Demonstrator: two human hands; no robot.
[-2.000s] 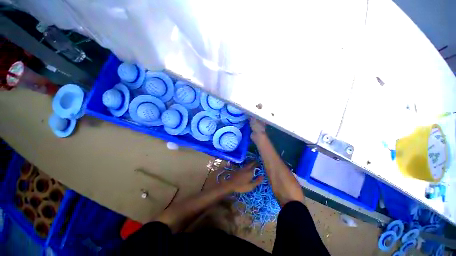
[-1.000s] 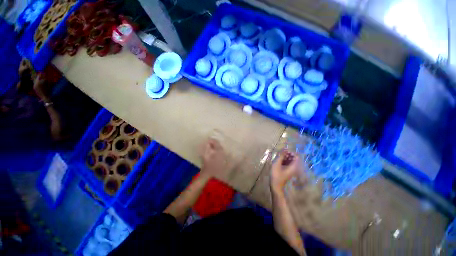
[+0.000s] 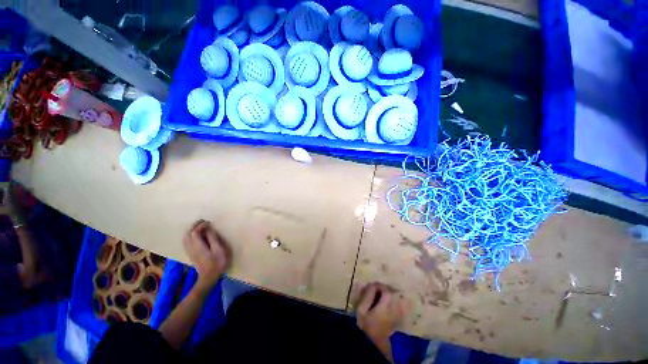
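Observation:
My left hand (image 3: 206,249) rests on the brown cardboard bench top (image 3: 284,185), left of a small white dab (image 3: 274,243). Its fingers are curled in and nothing shows in it. My right hand (image 3: 379,309) lies curled at the bench's front edge, just right of a seam, with nothing visible in it. A tangled light-blue cord pile (image 3: 490,199) lies beyond it to the right. A blue tray (image 3: 284,139) beyond the bench holds several light-blue hats (image 3: 305,64). An upturned hat (image 3: 142,121) and a crown-up hat (image 3: 138,162) lie left of the tray.
A white teardrop-shaped item (image 3: 301,154) is at the tray's edge. A red-brown pile (image 3: 50,106) and a printed cup (image 3: 78,105) are far left. Brown hats (image 3: 128,277) fill a lower-left bin. A second blue tote (image 3: 561,106) stands right. Another person's arm (image 3: 25,234) shows at left.
The view has swung, so the tray and hats sit further left and higher. My right hand has drawn back from near the cord pile to the bench's front edge. My left hand now rests curled.

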